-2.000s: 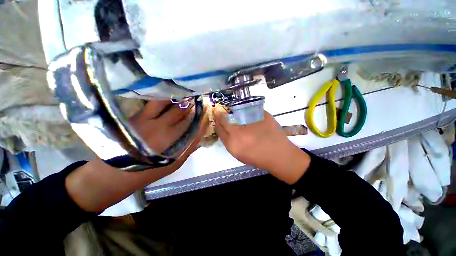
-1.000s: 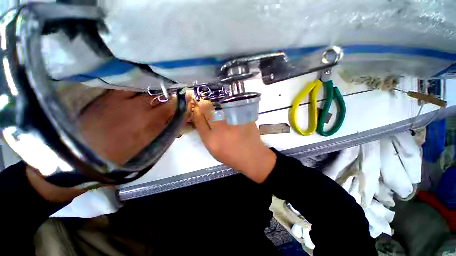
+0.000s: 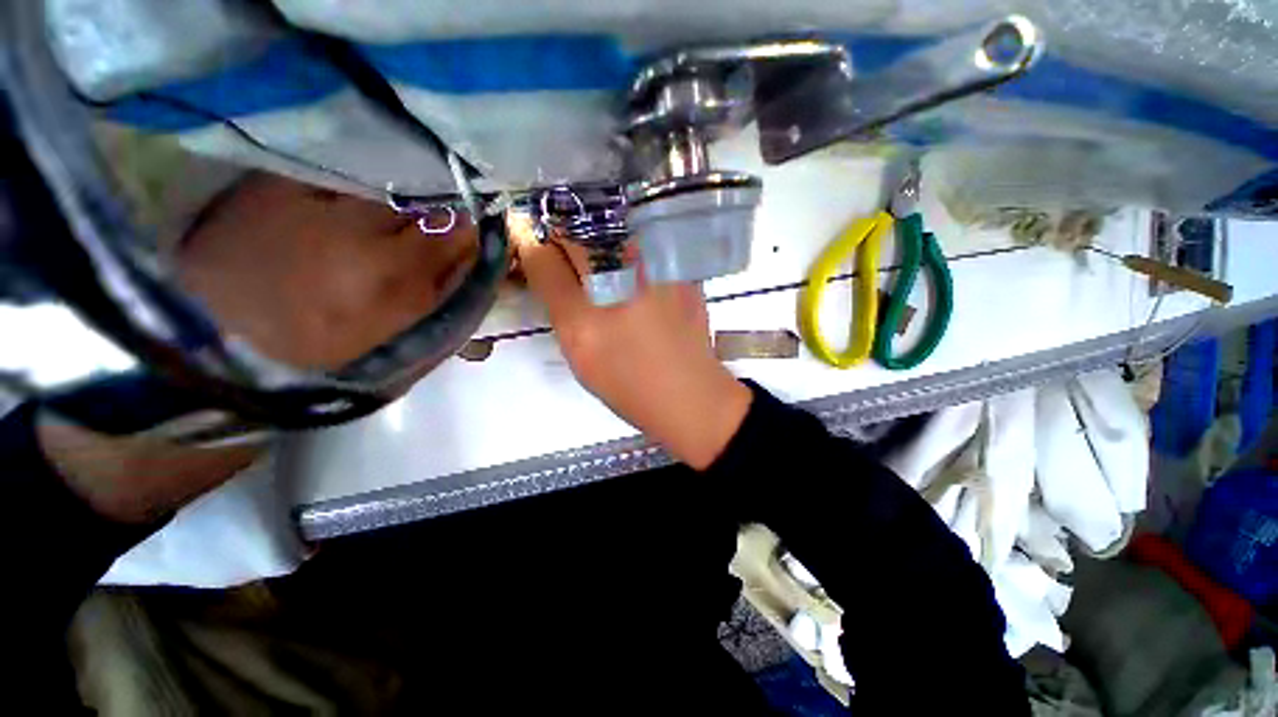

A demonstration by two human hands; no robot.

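Observation:
The white sewing machine head with a blue stripe [image 3: 561, 77] fills the top of the view. Its shiny metal and grey tension parts [image 3: 690, 231] stand near the centre. My right hand [image 3: 638, 343] is below them, its fingertips at the needle area, partly hidden by these parts. My left hand [image 3: 330, 287] is seen behind a large, blurred, shiny loop-shaped guard [image 3: 456, 315], its fingertips near the same spot. Whether either hand holds cloth is hidden.
Snips with one yellow and one green handle [image 3: 879, 294] lie on the white table [image 3: 561, 434], right of my right hand. A thin tool with a brown handle [image 3: 1177, 277] is at the far right. White pieces [image 3: 1058, 462] hang below the table's grey edge.
The view has moved closer to the machine, so its head and metal parts look larger. My right hand stays at the needle area. The cloth seen earlier near the fingertips is now hardly visible.

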